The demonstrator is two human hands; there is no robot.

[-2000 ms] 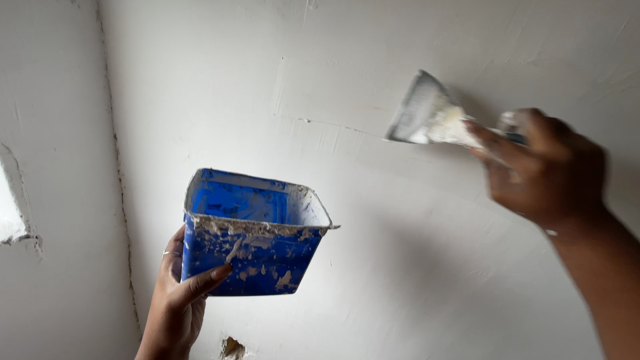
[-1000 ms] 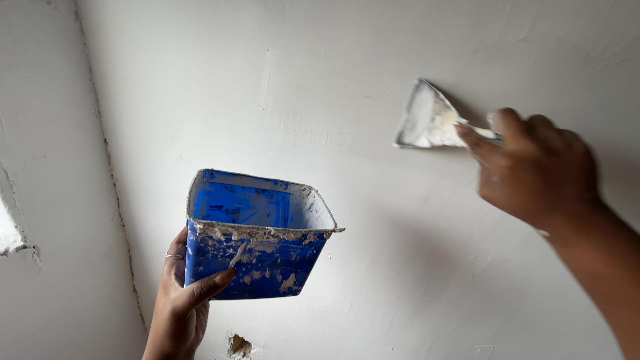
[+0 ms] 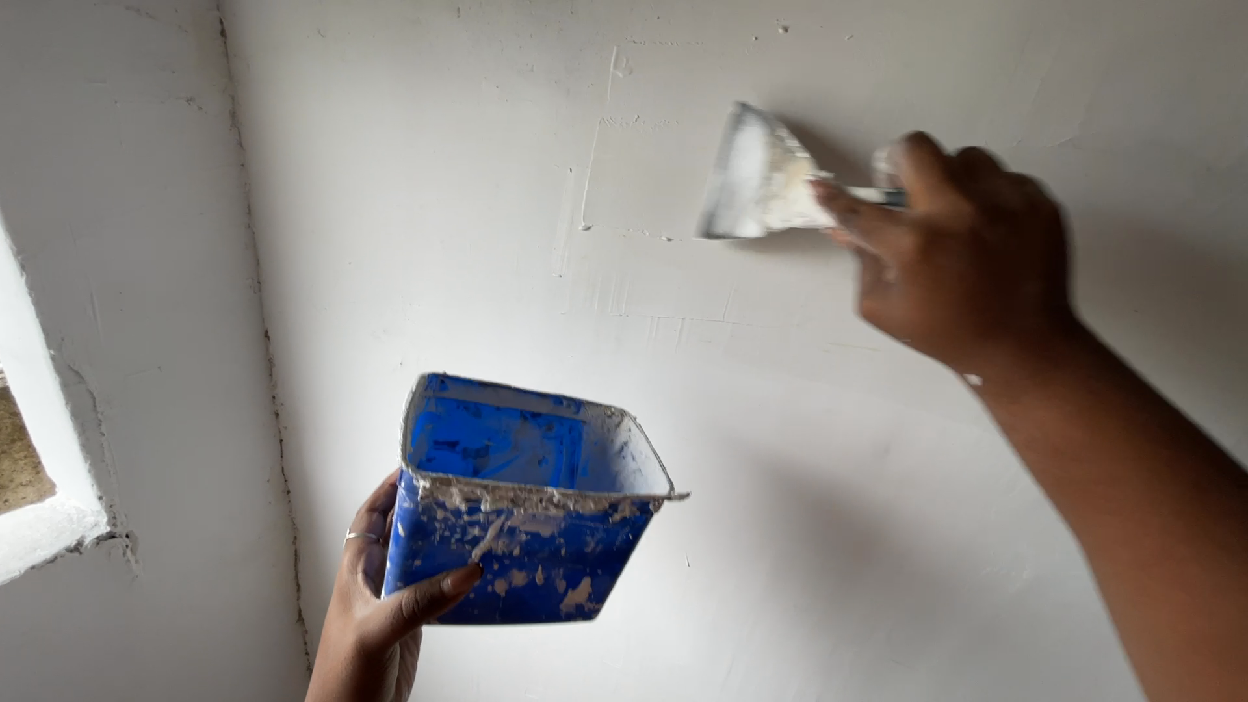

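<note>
My left hand (image 3: pixel 390 595) grips a blue plastic tub (image 3: pixel 526 556) from its left side, thumb across the front. Dried white filler crusts the tub's rim and outer wall, and smears coat the inside that shows; its bottom is hidden. Up and to the right, my right hand (image 3: pixel 955 244) holds a putty knife (image 3: pixel 770 180) by the handle. White filler covers the slightly blurred blade, which lies at or very near the white plastered wall (image 3: pixel 487 292). Thin raised filler lines mark the wall just left of the blade.
A cracked corner joint (image 3: pixel 261 322) runs down the left, where another white wall (image 3: pixel 156 439) meets this one. At the far left edge is a window opening (image 3: pixel 49 497) with a chipped, cracked surround.
Rectangular filler ridges now show left of the blade, where the earlier frames show only fainter marks. The tub remains in my left hand and the putty knife in my right. The view has shifted somewhat.
</note>
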